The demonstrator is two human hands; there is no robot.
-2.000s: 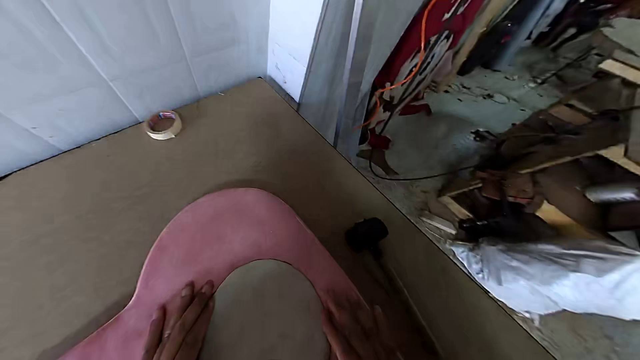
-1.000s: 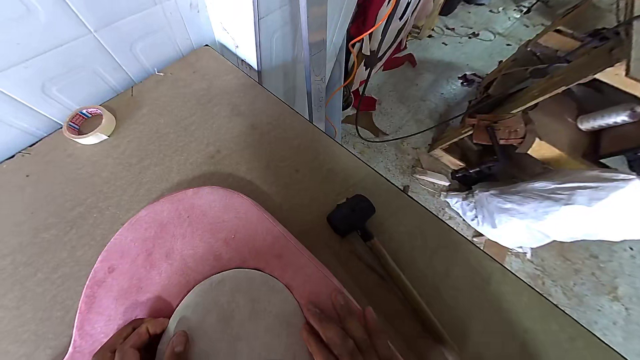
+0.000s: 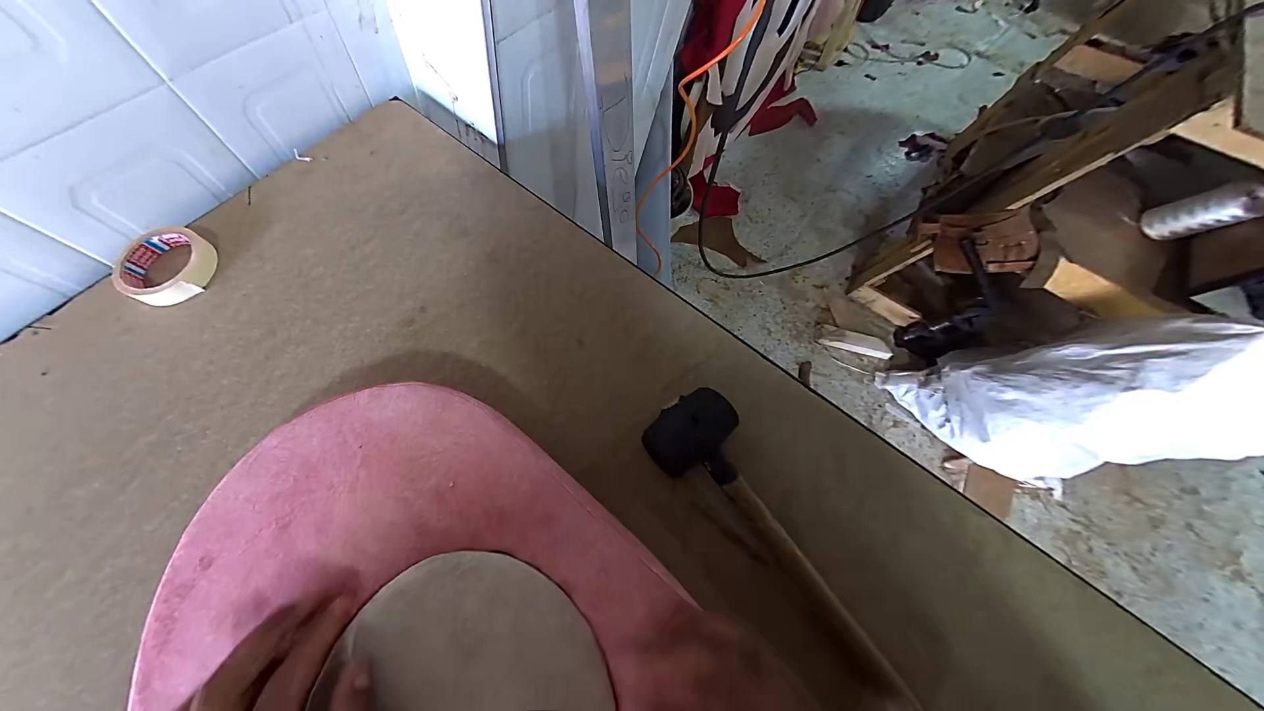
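A curved pink panel, perhaps leather (image 3: 375, 474), lies on the brown tabletop (image 3: 326, 237) at the lower middle. Inside its curve is a rounded grey-beige piece (image 3: 484, 632). My left hand (image 3: 286, 652) is at the left border between the two, fingers bent, the thumb over the grey piece. My right hand (image 3: 711, 662), blurred, rests on or just over the pink panel's right side; its fingers cannot be made out. A rubber mallet (image 3: 691, 432) with a black head and wooden handle lies right of the panel, its handle running down beside my right hand.
A roll of masking tape (image 3: 202, 267) lies near the tiled wall (image 3: 138, 109). A metal strip (image 3: 607, 118) stands at the table's far edge. Beyond the right edge, the floor holds an orange cord (image 3: 691, 128), a black cable, wooden frames (image 3: 1076, 148) and a white plastic sheet (image 3: 1096, 405).
The view has shifted. My left hand has stayed near the inner edge of the pink panel, and my right hand has become blurred.
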